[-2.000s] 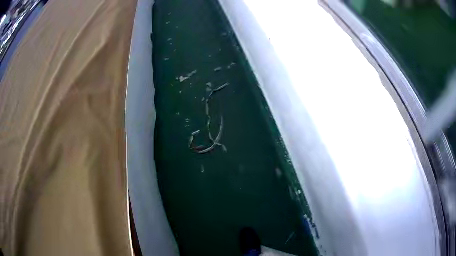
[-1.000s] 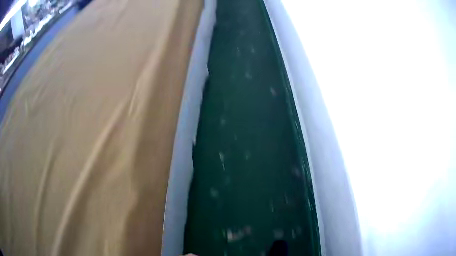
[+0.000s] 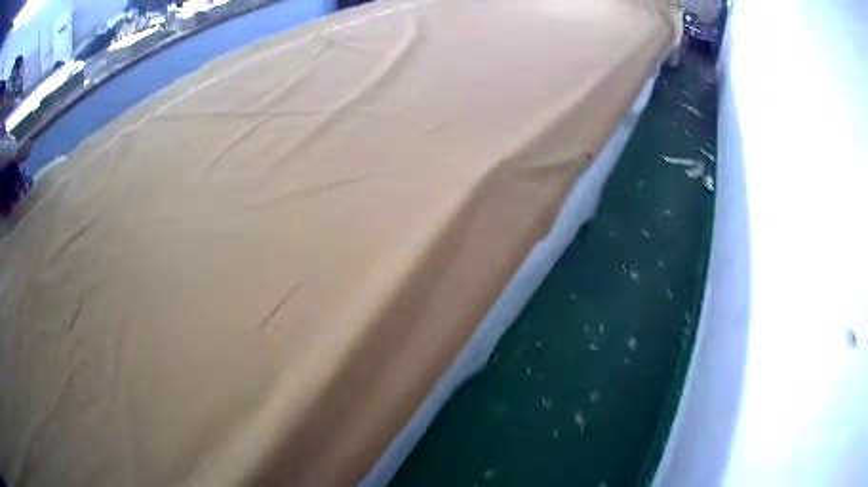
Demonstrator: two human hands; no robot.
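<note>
A wide khaki-tan fabric ply (image 3: 286,209) covers the long table and fills the left and middle of the view. It has several shallow wrinkles and hangs over the table's near edge in a fold. A whitish sheet (image 3: 566,228) shows below the fabric along that edge. Neither my left hand nor my right hand is in view.
A narrow green floor (image 3: 571,371) with scattered scraps runs beside the table. A bright white surface (image 3: 809,238) borders it on the right. A blue surface (image 3: 190,76) lies beyond the fabric. Part of a person (image 3: 13,171) shows at the far left edge.
The view has swung left, so more fabric and the far side show. The floor strip now slants toward the upper right. The small skin-coloured patch and dark shape at the bottom edge are gone.
</note>
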